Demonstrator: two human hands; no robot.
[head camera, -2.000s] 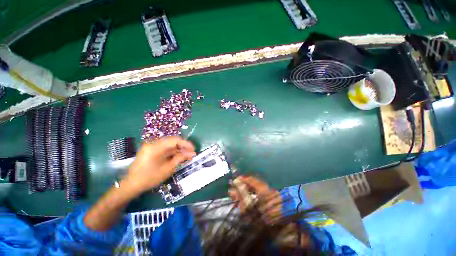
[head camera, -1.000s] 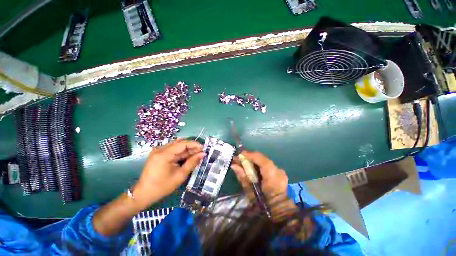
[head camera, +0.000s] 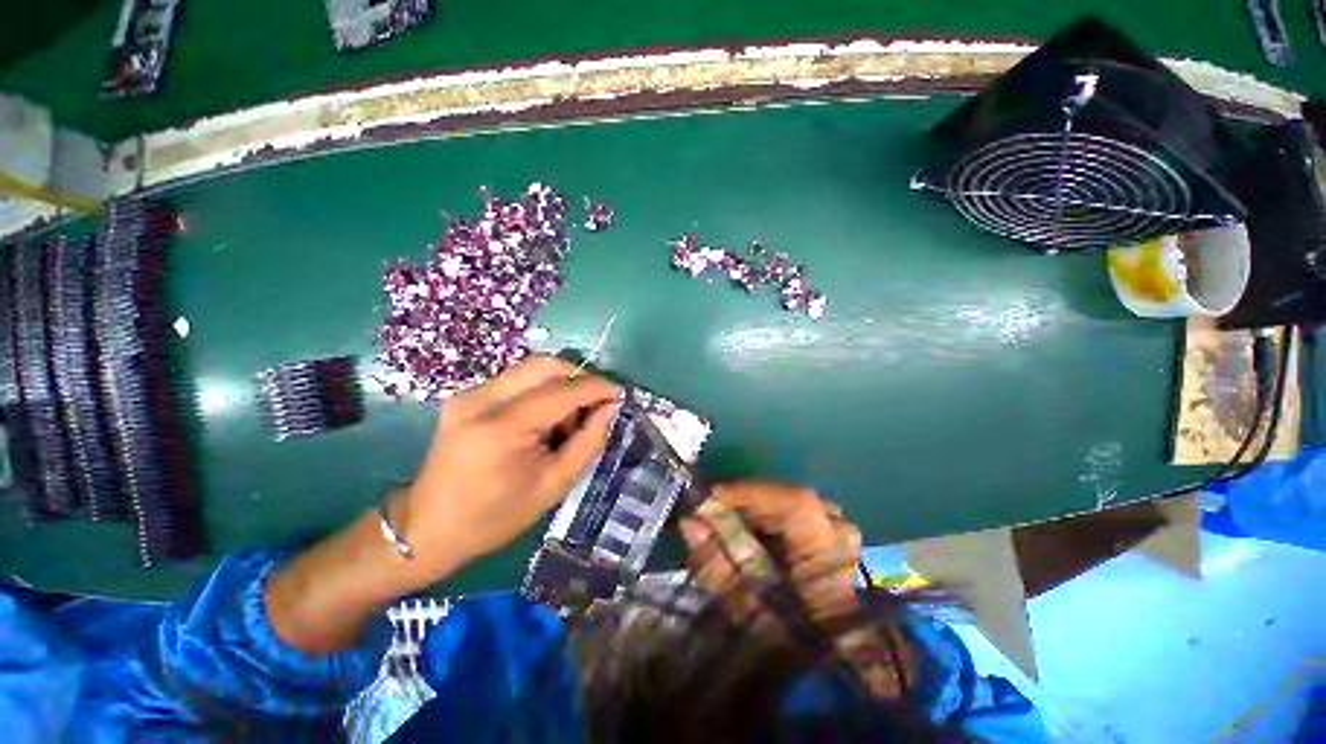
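Observation:
A silver, white and black phone board assembly (head camera: 623, 509) lies tilted on the bench between my hands. My left hand (head camera: 502, 458) is at its upper left edge, thumb and fingers pinched together. A thin pale strand, likely solder wire (head camera: 596, 343), sticks out above the fingers. My right hand (head camera: 778, 552) holds the soldering iron (head camera: 734, 545) like a pen, its tip end at the assembly's upper right part. The exact tip contact is blurred. Dark hair hides the lower part of the right hand and the assembly's near end.
A pinkish pile of small components (head camera: 473, 291) lies beyond my left hand, a scattered group (head camera: 749, 272) to its right. A ribbed block (head camera: 308, 397) and long ribbed strips (head camera: 124, 378) are left. A fan (head camera: 1069, 189), white cup (head camera: 1185, 272) and wooden board (head camera: 1229, 393) are right.
The assembly has turned from lying slantwise to more upright. The iron has moved from beside the assembly onto its upper right part. The view has shifted, and the belt assemblies have moved toward the top edge.

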